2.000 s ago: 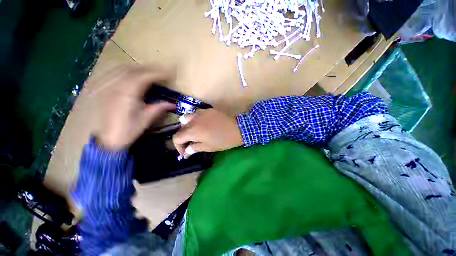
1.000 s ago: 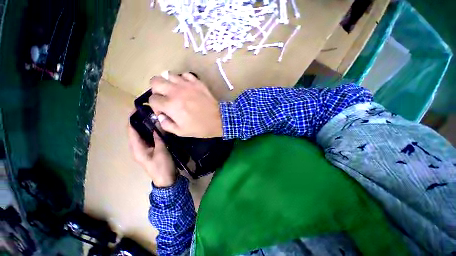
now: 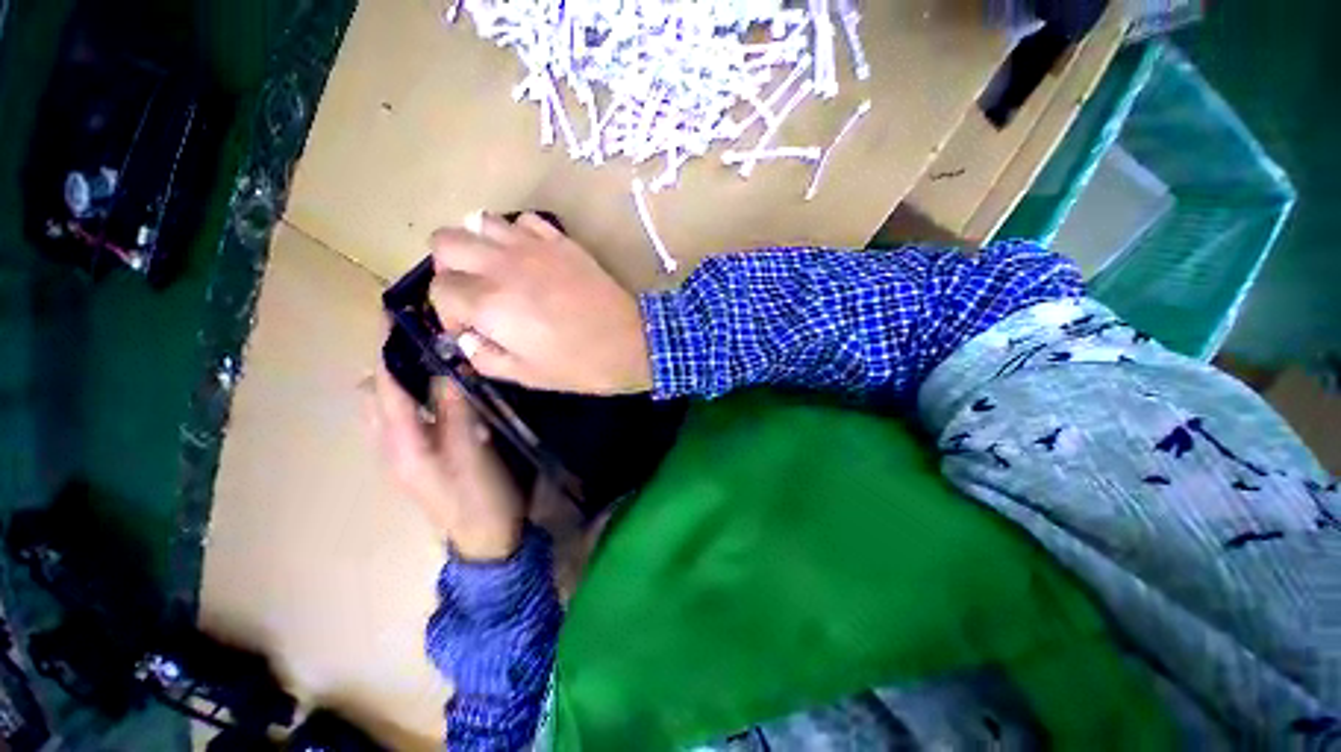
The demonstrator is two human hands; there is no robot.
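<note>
A black housing [image 3: 596,441] lies tilted on the bench in front of me, against the green apron. My left hand [image 3: 459,458], slightly blurred, grips its lower left side. My right hand [image 3: 541,306] lies over its upper end, fingers bent down around the edge, with white wraps on the fingertips. A narrow black strip runs along the housing between my hands. What my right fingertips touch inside is hidden. A pile of white connector leads [image 3: 662,74] lies beyond my hands, with one lead apart from it, nearest my right hand.
Another black housing [image 3: 118,162] with a white disc lies on the dark green belt [image 3: 111,367] at far left. Several black units [image 3: 221,679] stand at lower left. A translucent green bin [image 3: 1177,206] is at right, beside the cardboard bench edge. A black piece [image 3: 1030,66] lies near it.
Two seconds ago my left hand was blurred, raised at the left with a black strip beside it. It now grips the housing's left side. My right hand has moved up over the housing's upper end.
</note>
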